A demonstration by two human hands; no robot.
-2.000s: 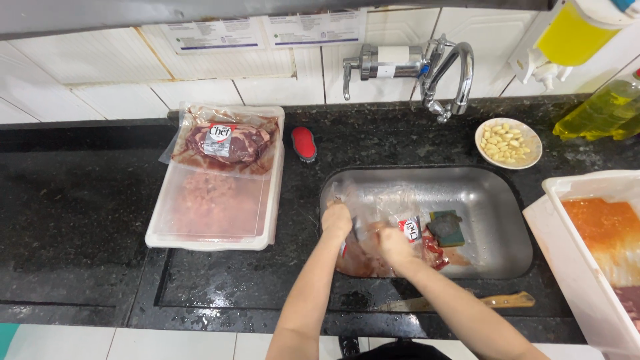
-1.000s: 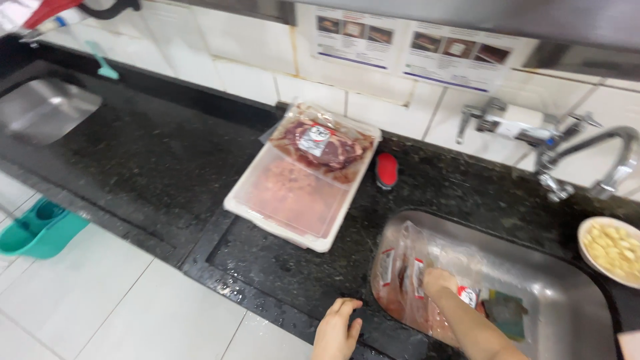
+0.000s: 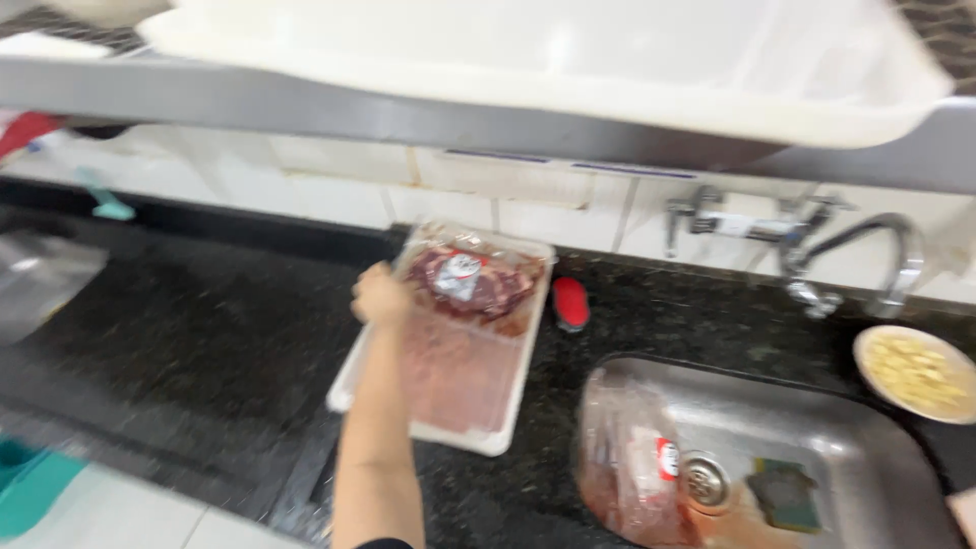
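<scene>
My left hand (image 3: 381, 296) is at the upper left edge of a white plastic container (image 3: 492, 444) with a clear lid, its fingers curled at a vacuum-packed piece of red meat (image 3: 476, 282) lying on the lid. Whether the fingers grip the pack or the container is blurred. Pale pink contents (image 3: 454, 374) show through the lid. At the right frame edge, a small blurred bit of skin, perhaps my right hand (image 3: 964, 518), shows beside the sink (image 3: 755, 374). Clear plastic meat packaging (image 3: 637, 457) with red liquid lies in the sink's left side.
A green scouring pad (image 3: 785, 494) lies right of the drain. A red-topped brush (image 3: 570, 303) stands between container and faucet (image 3: 808, 259). A bowl of peeled garlic cloves (image 3: 915, 372) sits right of the sink. A metal shelf (image 3: 381, 110) holding a white tub (image 3: 534, 69) overhangs the counter.
My left hand has moved from the counter beside the sink to the container's left edge. My other hand has left the packaging in the sink. The view has swung upward.
</scene>
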